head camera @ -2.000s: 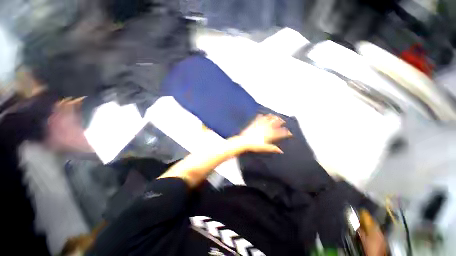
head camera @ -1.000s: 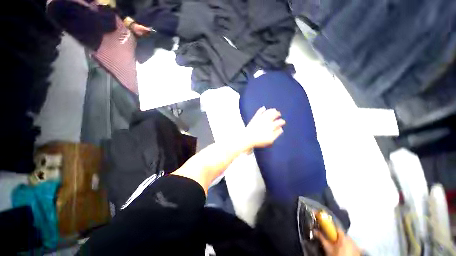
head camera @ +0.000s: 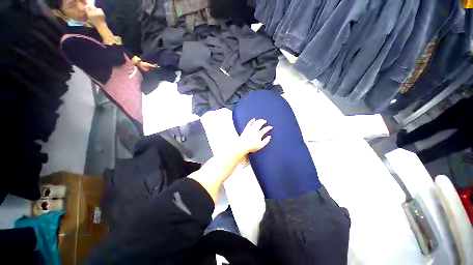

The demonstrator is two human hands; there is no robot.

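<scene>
Dark trousers (head camera: 306, 227) are pulled over the near end of the blue padded pressing board (head camera: 282, 150), with the waistband edge lying across the blue cover. My left hand (head camera: 254, 137) rests on the left side of the board, beyond the waistband, palm down with its fingers apart, holding nothing. My right hand is not in view, and the steam iron is not in view either.
A heap of crumpled dark garments (head camera: 228, 62) lies beyond the board's rounded end. Blue-grey garments (head camera: 358, 46) hang at the upper right. Pale narrow pressing arms (head camera: 415, 181) stand at the right. A person in a red-checked apron (head camera: 122, 85) stands at the upper left.
The iron and my right hand, seen at the lower right one second ago, have left the picture. More of the trousers shows. My left hand stays on the board, its fingers more spread.
</scene>
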